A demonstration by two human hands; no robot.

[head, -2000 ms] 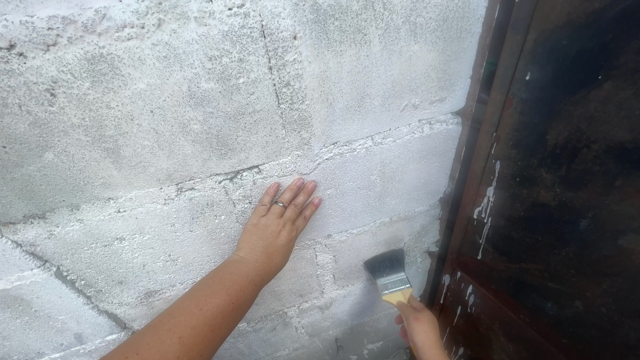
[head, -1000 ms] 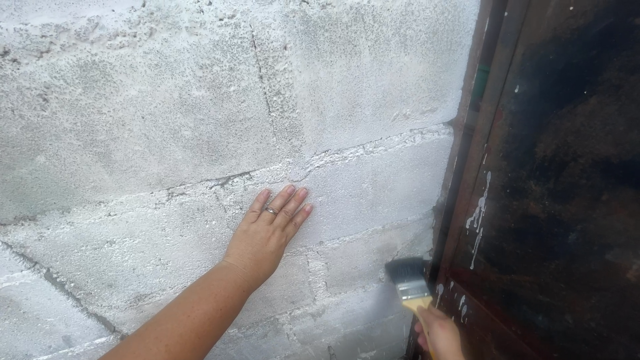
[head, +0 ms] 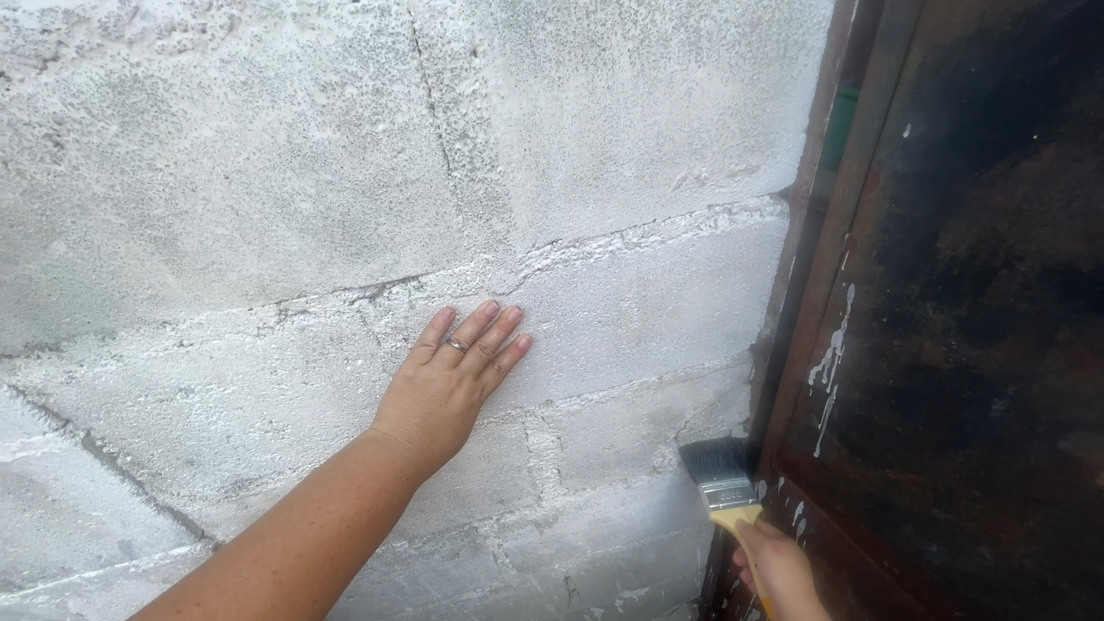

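Note:
My left hand (head: 448,379), with a ring on one finger, rests palm down and fingers apart on the whitish concrete block wall (head: 655,302). Low at the right, my right hand (head: 772,561) grips the yellow handle of a flat paintbrush (head: 729,496). The brush has a metal ferrule and dark bristles, which point up toward the corner where the wall meets a reddish-brown metal frame. Whether the bristle tips touch the wall is not clear.
A dark, rust-stained metal panel (head: 992,302) with white paint drips (head: 832,345) stands along the right side, beside its brown frame (head: 811,345). Something green (head: 838,129) shows in the frame's gap. Rough mortar joints and a dark crack (head: 121,470) cross the wall.
From two seconds ago, the brush in my right hand has moved right, closer to the metal frame. My left hand has stayed spread on the wall.

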